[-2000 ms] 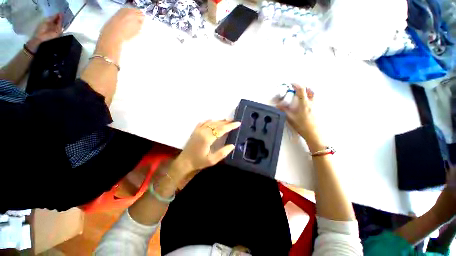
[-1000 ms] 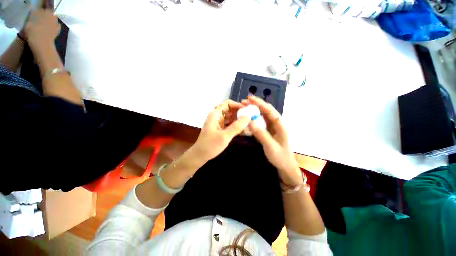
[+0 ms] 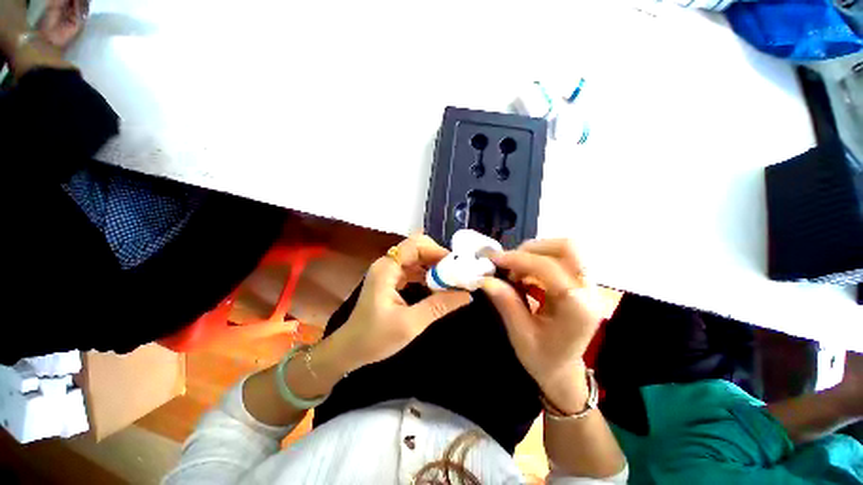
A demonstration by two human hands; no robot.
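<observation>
A white charging case [image 3: 462, 270] with a blue band is held between my hands just in front of the box, its lid open. My left hand [image 3: 405, 284] grips its left side. My right hand [image 3: 544, 298] has its fingertips at its right side; whether they hold an earbud is hidden. The black box with foam insert [image 3: 438, 180] lies on the table edge, its two narrow slots and larger lobed hole showing dark and empty.
White pieces with blue bands [image 3: 571, 118] lie beyond the box's right corner. Black boxes [image 3: 814, 218] are at the right, near a person in green [image 3: 705, 431]. A person in black is at the left. A blue bag [image 3: 795, 28] is at the far right, a carton [image 3: 132, 384] at lower left.
My right hand has come in from the right to meet my left. The case is now held in both hands with its lid open. The neighbour's black box at the left has left view.
</observation>
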